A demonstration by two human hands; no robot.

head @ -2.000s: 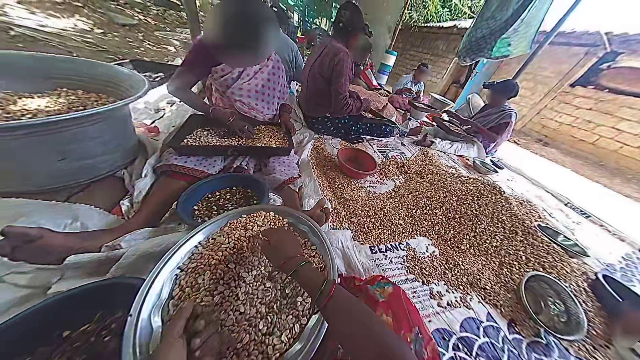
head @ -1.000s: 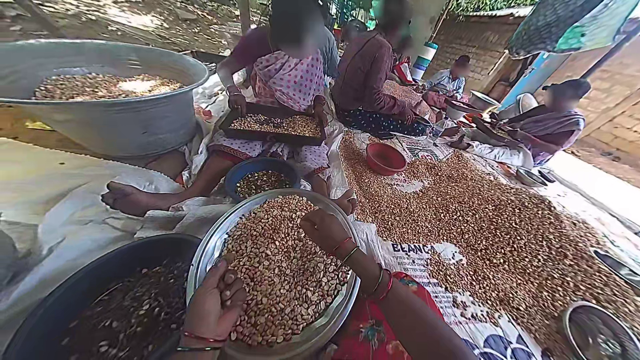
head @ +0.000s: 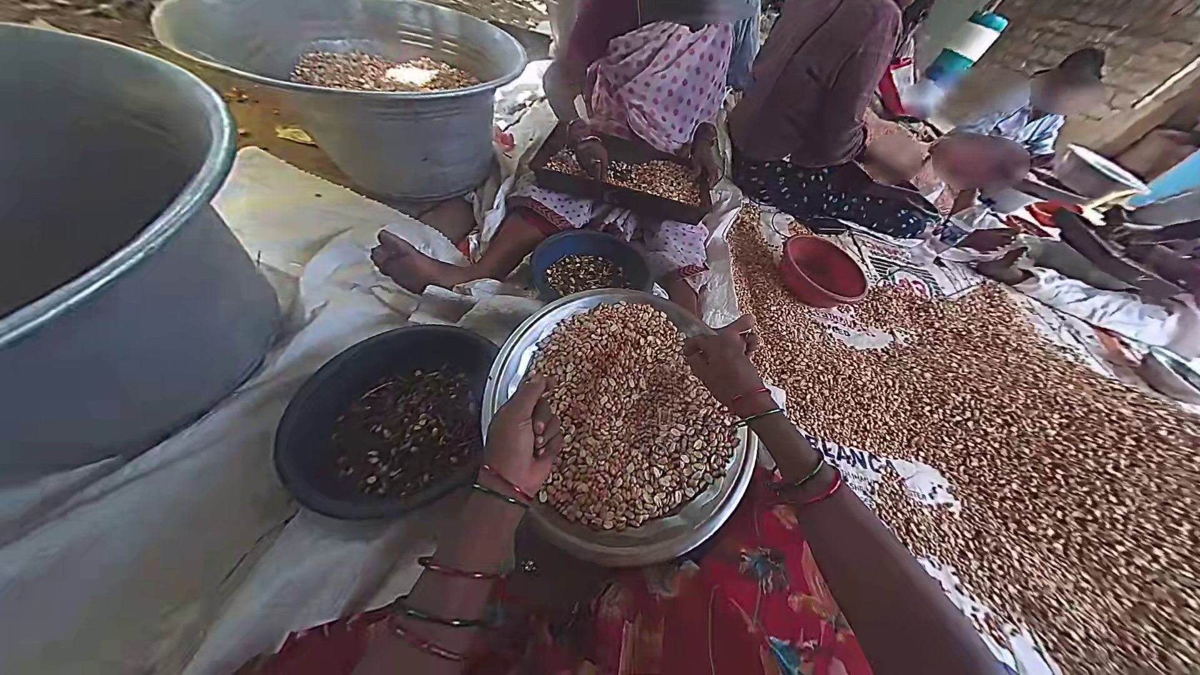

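Note:
A round steel plate [head: 656, 544] heaped with pale split nuts or seeds [head: 628, 422] rests over my lap. My left hand [head: 525, 436] is at the plate's left rim, fingers curled; whether it grips the rim or holds pieces cannot be told. My right hand [head: 727, 361] is at the upper right rim, fingers bent inward; its fingertips and anything in them are unclear. Left of the plate stands a dark basin [head: 309, 450] with darker pieces in it. Just beyond the plate is a blue bowl [head: 630, 253] with similar dark pieces.
Two large metal tubs, one near [head: 187, 328] and one farther [head: 403, 141], stand at left. A person opposite handles a dark tray [head: 647, 202] of seeds. A red bowl [head: 825, 272] sits by a wide spread of seeds [head: 1012, 412] at right. Other people sit behind.
My right hand has moved from over the seeds to the plate's upper right rim. The view has turned left, bringing the near metal tub in.

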